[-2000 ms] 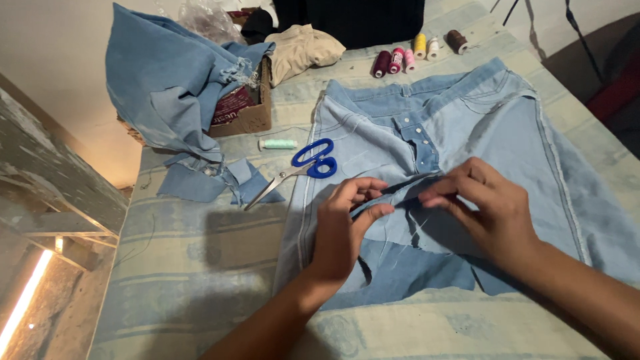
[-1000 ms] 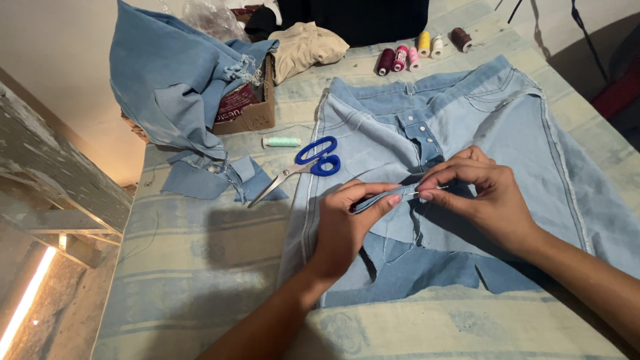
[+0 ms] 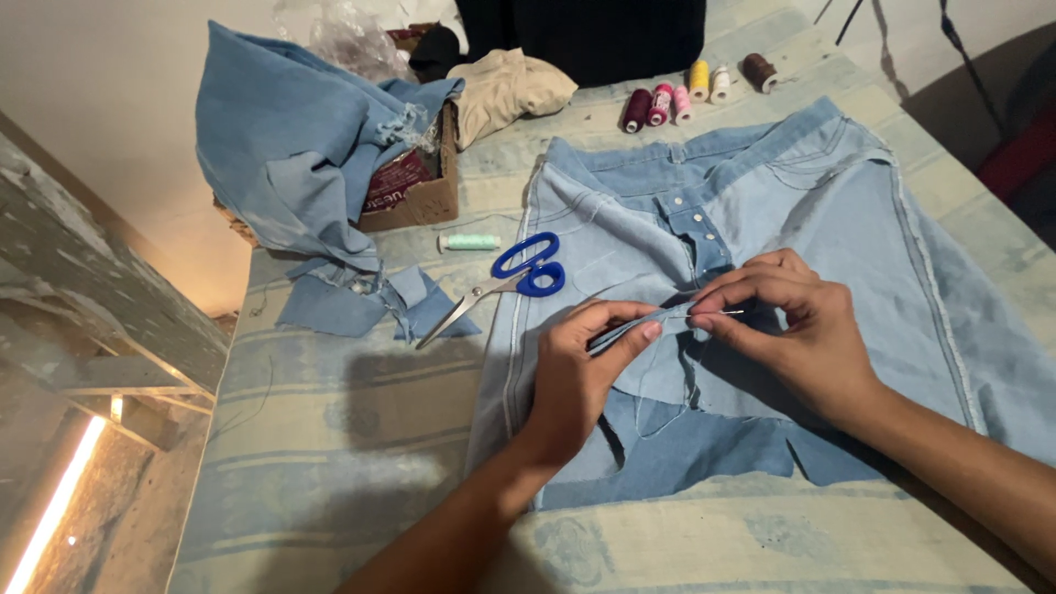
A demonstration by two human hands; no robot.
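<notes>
A light blue denim garment [image 3: 594, 239], seams outward and buttons down its front, lies spread on the table. My left hand [image 3: 590, 371] pinches a folded edge of its denim between thumb and fingers. Close beside it, my right hand [image 3: 784, 330] holds a sewing needle [image 3: 730, 313] at the fold, the needle pointing right past the fingertips. A loop of light thread [image 3: 639, 412] hangs below the fold. Left of the garment, partly on its edge, rest scissors with blue handles [image 3: 536, 276], blades pointing down-left. A mint-green thread spool [image 3: 469, 242] lies above them.
Several thread spools [image 3: 660, 103] lie behind the garment. At the back left, blue denim cloth [image 3: 272, 124] drapes over a cardboard box [image 3: 421, 202], with denim scraps [image 3: 330, 305] below. Beige cloth [image 3: 503, 91] and a black item [image 3: 586, 37] are behind. The cloth-covered table [image 3: 289, 495] ends at left.
My right hand was above and right of the fold two seconds ago; its fingers have come in against the fold beside my left thumb. The needle shows more plainly now. The scissors stay put.
</notes>
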